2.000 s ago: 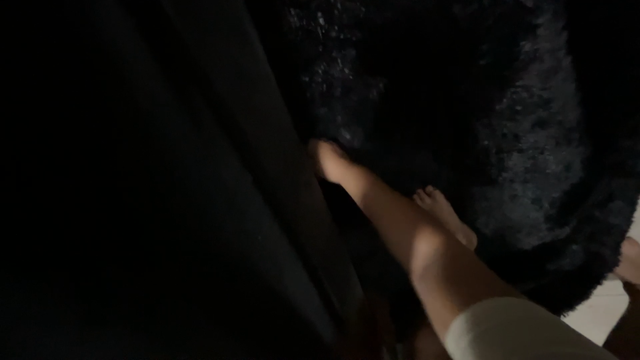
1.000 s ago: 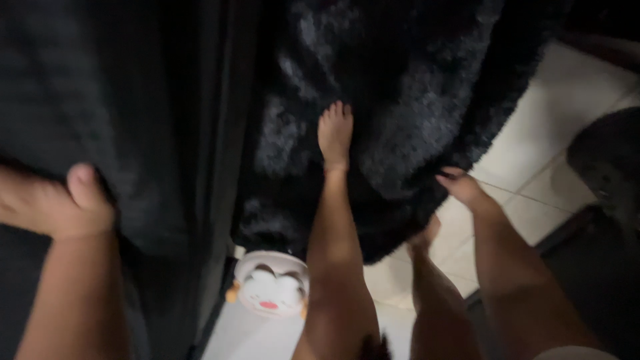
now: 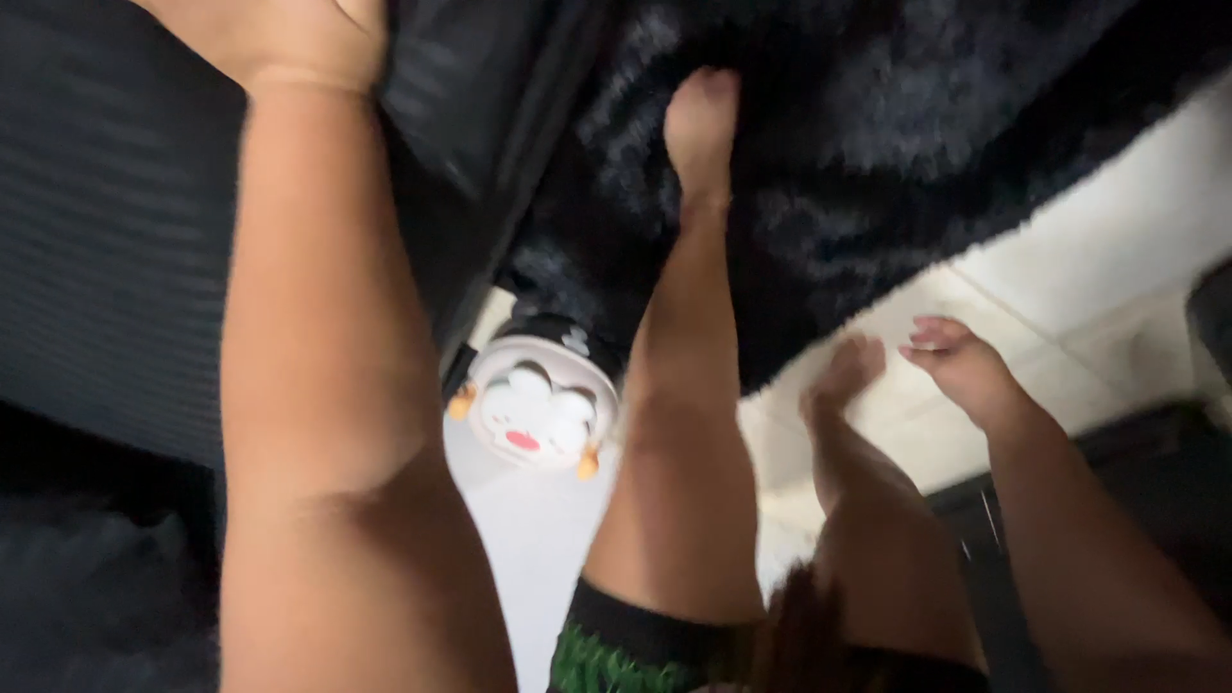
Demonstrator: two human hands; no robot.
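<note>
My left hand [image 3: 289, 34] reaches to the top left over dark, ribbed upholstery [image 3: 106, 250], cut off by the frame's upper edge. Its fingers are mostly out of view, so what it touches or holds cannot be told. At the right, my right hand [image 3: 953, 361] hangs above pale floor tiles, fingers loosely apart and nothing in them. One bare foot [image 3: 703, 125] rests on a black shaggy rug [image 3: 914, 125]. The other foot [image 3: 847, 371] is beside the rug's edge, blurred.
Between my left arm and leg stands a white object with a cartoon face [image 3: 539, 414] and orange side parts. Pale floor tiles [image 3: 1049, 289] run along the rug's right side. Dark furniture [image 3: 1136, 481] stands at the lower right, and a dark rounded thing [image 3: 1213, 308] at the right edge.
Since one second ago, my left hand has moved up and farther forward over the dark upholstery. The view has shifted strongly since the oldest frame, and the scene is brighter.
</note>
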